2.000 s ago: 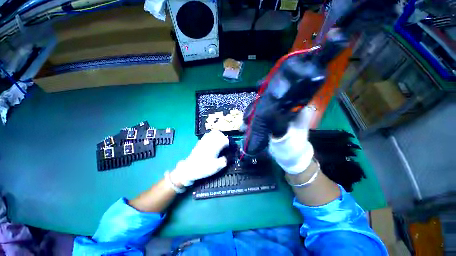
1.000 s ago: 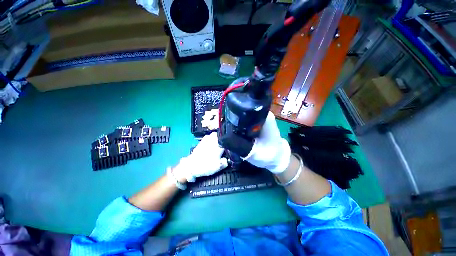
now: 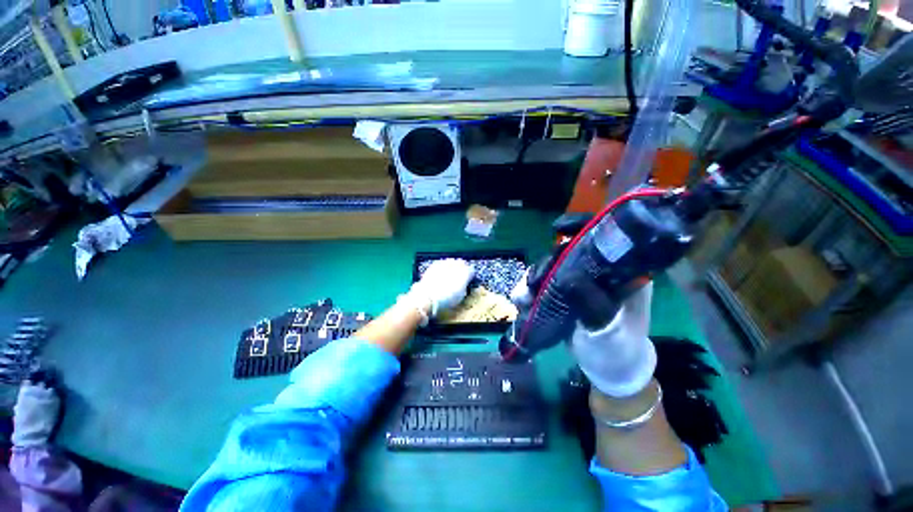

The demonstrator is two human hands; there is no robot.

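Note:
My left hand [image 3: 443, 287], in a white glove, reaches into the back left of the black parts tray [image 3: 466, 325], among the silver screws [image 3: 498, 272]; its fingertips are hidden, so I cannot tell if they hold anything. Tan pads [image 3: 481, 307] lie in the tray's front. My right hand [image 3: 616, 350], gloved, holds the black electric screwdriver [image 3: 601, 262] with its red wire, tilted, tip end down-left. The assembly fixture [image 3: 468, 403] lies in front of me, covered by a black plate [image 3: 455, 378] with white markings. A dark thin tool [image 3: 455, 341] lies between tray and fixture.
Black finned parts with pale squares [image 3: 292, 342] sit at left. A loose black pile [image 3: 691, 395] lies at right. Behind are a long cardboard box [image 3: 290, 222], a white fan box [image 3: 428, 165] and a red-orange board [image 3: 601, 175]. Another person's gloved hand [image 3: 36, 410] is far left.
My left hand has moved from the fixture to the screws in the tray. My right hand has lifted the screwdriver off the fixture to the right. The view has tilted up, showing the shelf.

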